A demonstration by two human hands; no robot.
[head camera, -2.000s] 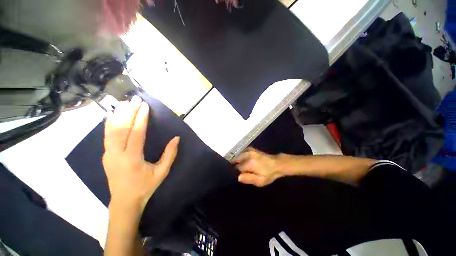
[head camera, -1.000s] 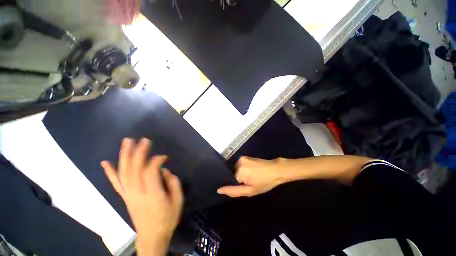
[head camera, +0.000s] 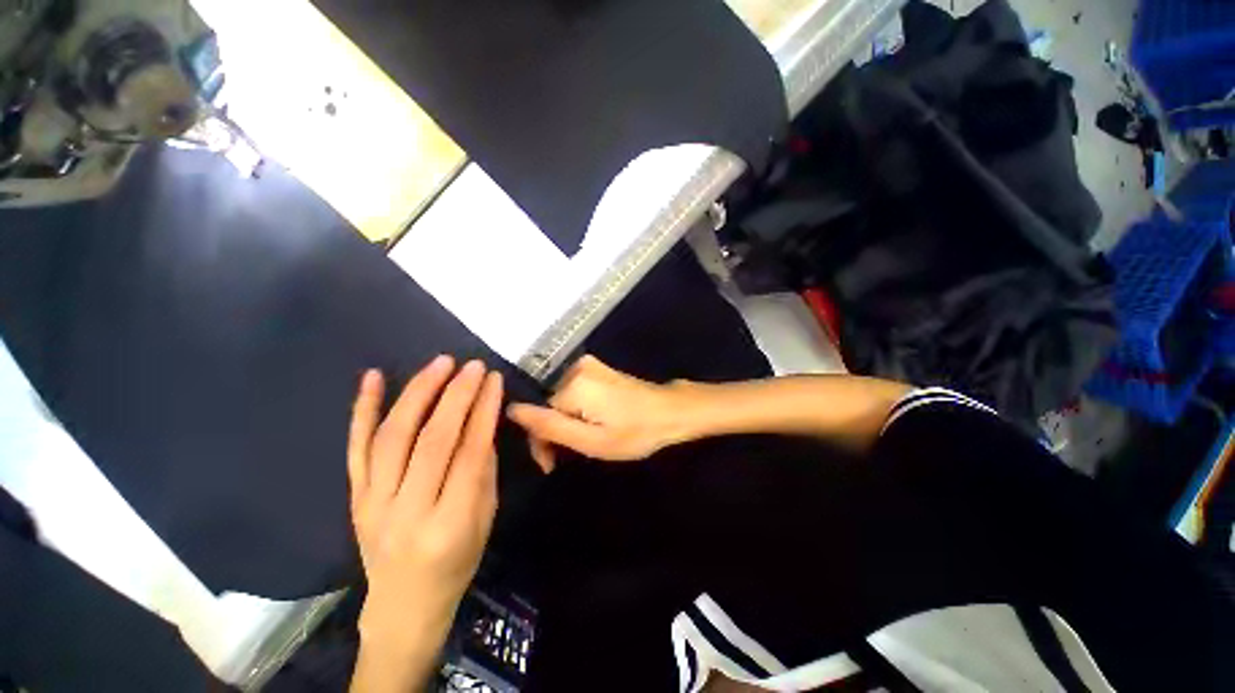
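Observation:
A black cut panel [head camera: 230,366] lies flat on the white table, its far end under the sewing machine head [head camera: 102,81] and its near edge over the table's front. The presser foot area [head camera: 224,136] is bright at the upper left. My left hand [head camera: 427,474] lies palm down on the panel near the front edge, fingers slightly apart. My right hand [head camera: 596,413] is at the table edge just right of it, with the panel's edge at its fingers; its fingertips are partly hidden. Another black cut piece [head camera: 569,95] with a concave end lies right of the needle.
The yellowish bed plate [head camera: 345,122] lies between the two pieces. A measuring tape strip [head camera: 630,264] runs along the table edge. A black fabric heap [head camera: 935,203] and blue crates [head camera: 1165,298] are at right. More black fabric [head camera: 81,616] lies lower left. A dark basket [head camera: 494,643] shows below.
The panel has moved out from its folded or turned position and now spreads under the machine head. My left hand has moved from the needle to the front edge, beside my right hand. The view has shifted right.

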